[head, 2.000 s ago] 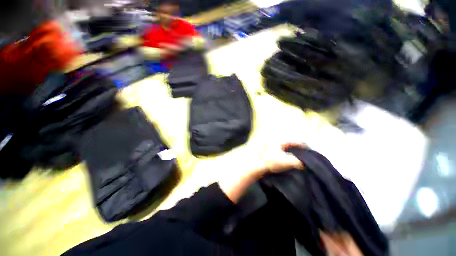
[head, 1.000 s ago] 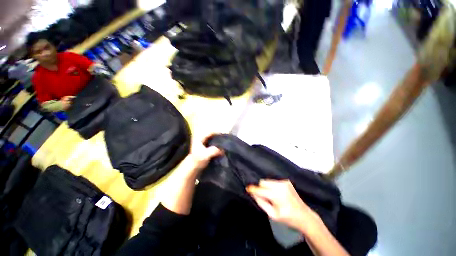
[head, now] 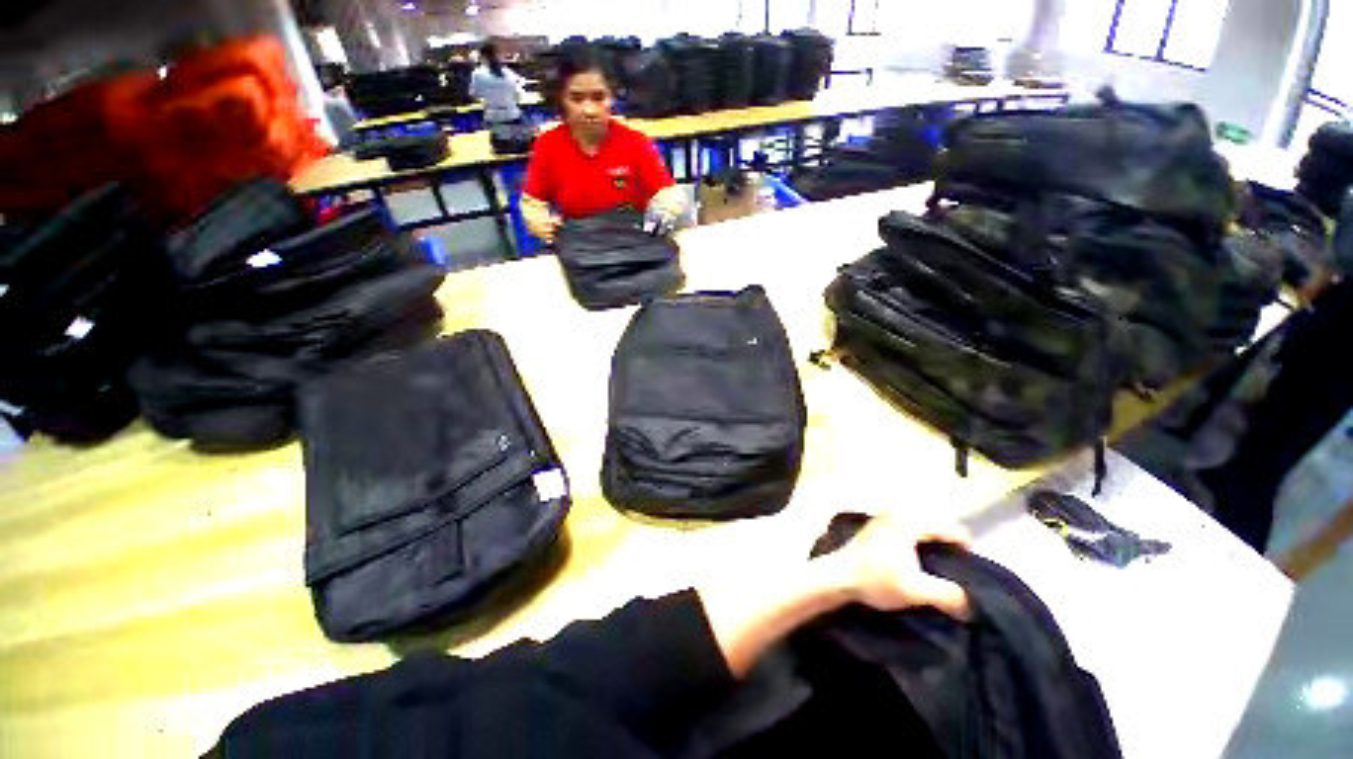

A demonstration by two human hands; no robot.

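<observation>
A black backpack [head: 1024, 653] lies in front of me at the bottom right, cut off by the lower edge. My left hand [head: 898, 567] reaches across from the left in a black sleeve and grips the bag's upper edge. The fingertips are partly hidden in the fabric. My right hand is not visible. Two more black backpacks lie flat on the pale yellow table: one in the middle [head: 705, 403] and a larger one at the left [head: 423, 475] with a small white label on its side.
Camouflage backpacks [head: 994, 341] are piled at the right. Black bags [head: 282, 326] are heaped at the left. A person in red [head: 594, 175] faces me across the table with another black bag [head: 620, 258]. A small dark item [head: 1091, 528] lies on the white board [head: 1187, 638].
The view has swung up and left from the floor side to the table. My right hand, earlier on the bag, is out of sight. My left hand still holds the bag's edge.
</observation>
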